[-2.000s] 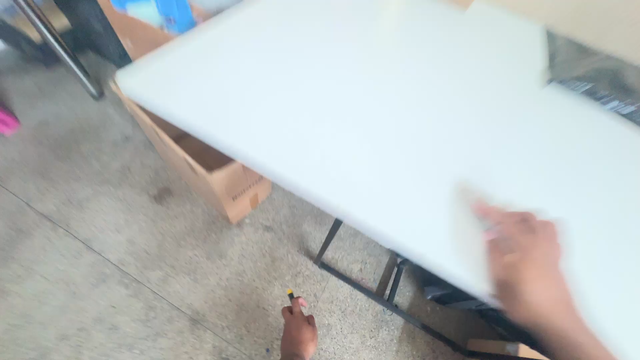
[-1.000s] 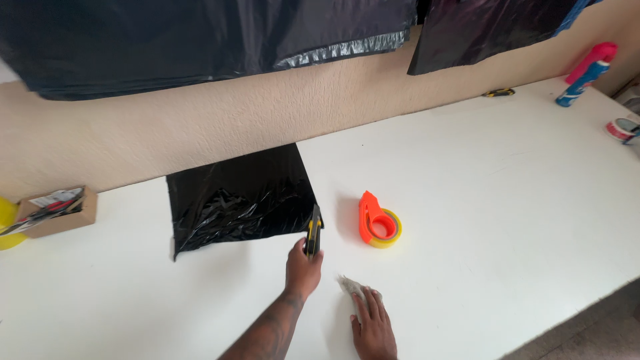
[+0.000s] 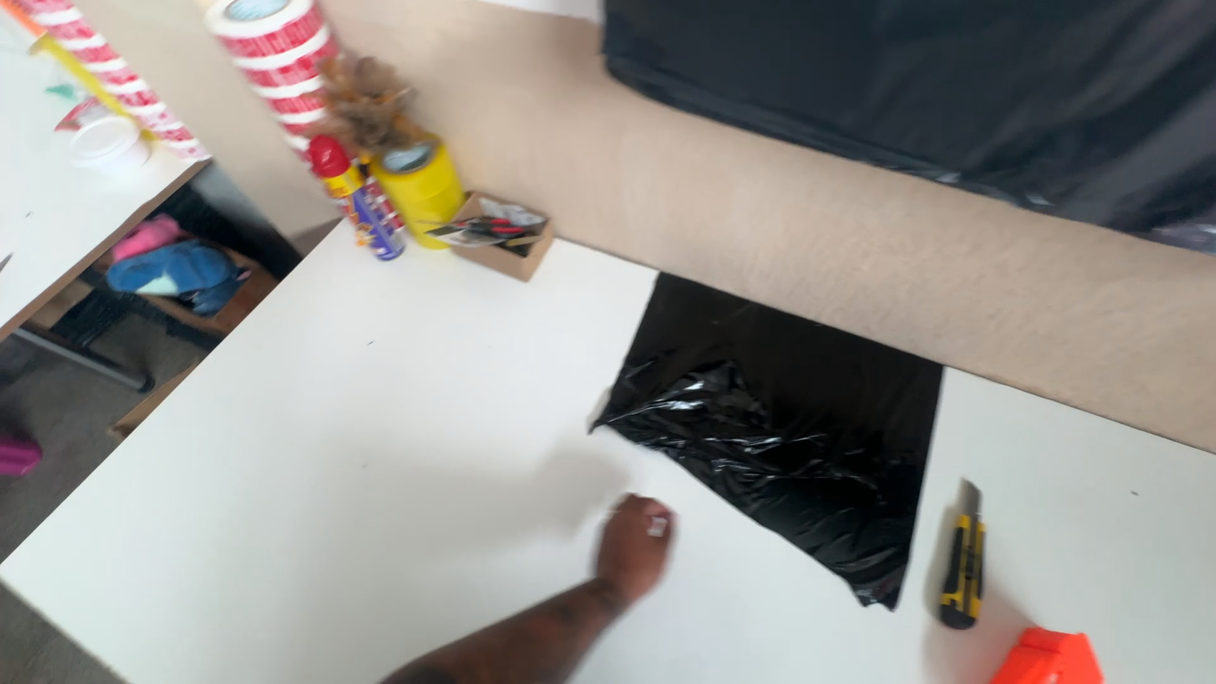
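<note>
My left hand (image 3: 635, 546) is over the white table, just below the near edge of a black plastic bag (image 3: 779, 418). Its fingers are curled, and a tiny pale spot shows at the fingertips; whether it holds something is unclear. The bag lies against the wall with its near part crumpled. A yellow and black utility knife (image 3: 965, 560) rests on the table right of the bag, blade out. Part of the orange tape dispenser (image 3: 1050, 657) shows at the bottom edge. My right hand is out of view.
Along the wall stand a small cardboard box (image 3: 503, 256) with tools, yellow tape rolls (image 3: 423, 195), a spray can (image 3: 366, 209) and a stack of red and white tape rolls (image 3: 275, 57). Dark plastic sheeting (image 3: 902, 95) hangs above. Another table (image 3: 57, 218) is at the left.
The utility knife, in my left hand a second ago, now lies on the table. My left hand is now left of it, and my right hand has left the view. The view has swung left.
</note>
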